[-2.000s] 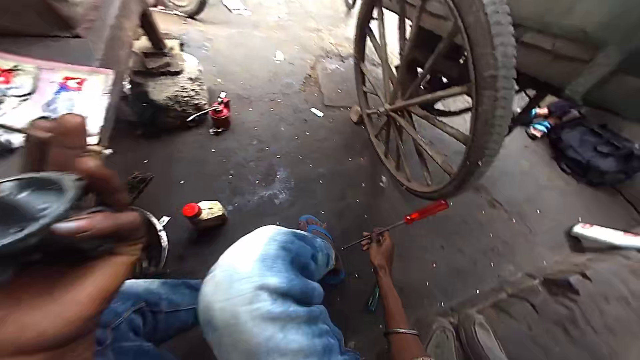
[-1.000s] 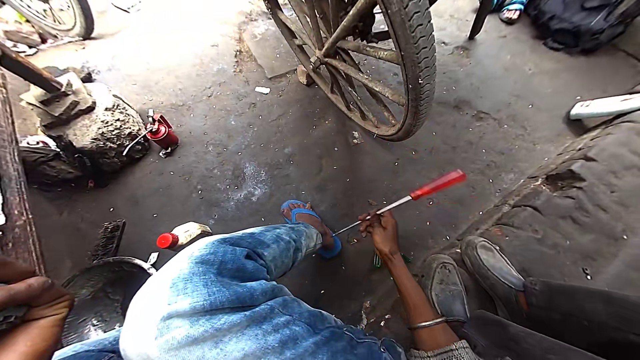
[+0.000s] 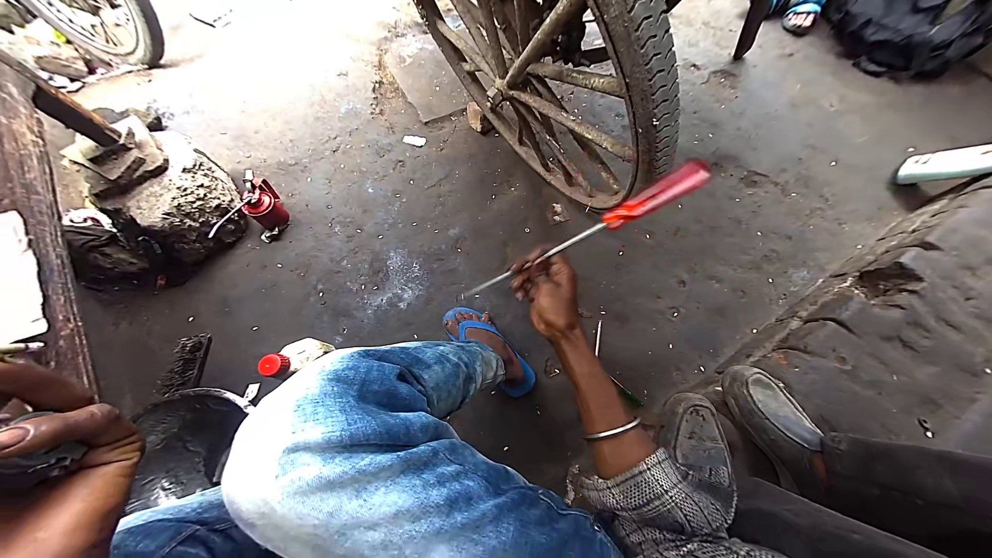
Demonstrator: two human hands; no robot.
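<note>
My left hand [image 3: 74, 446] is at the lower left edge, fingers curled around a dark part [image 3: 39, 465], mostly hidden and cut off by the frame. Out past my knee, my right hand [image 3: 552, 298] pinches the metal shaft of a long screwdriver [image 3: 659, 195]. Its red handle points up and right, and its tip points down and left, above my foot in a blue flip-flop [image 3: 521, 380]. On the ground below that forearm lies a thin tool with a green end [image 3: 626, 393]. A black basin [image 3: 174, 442] stands beside my left hand.
A red oil can [image 3: 266, 208] stands by a rock [image 3: 182, 186]. A bottle with a red cap [image 3: 273, 365] and a brush [image 3: 186, 363] lie near the basin. A spoked cart wheel [image 3: 651, 101] stands ahead. At right are another person's shoes [image 3: 701, 442] and a raised ledge [image 3: 914, 310].
The view has shifted strongly. My left hand with the dark part now shows lower, at the left edge. My right hand still holds the screwdriver by its shaft, its handle now tilted more steeply upward.
</note>
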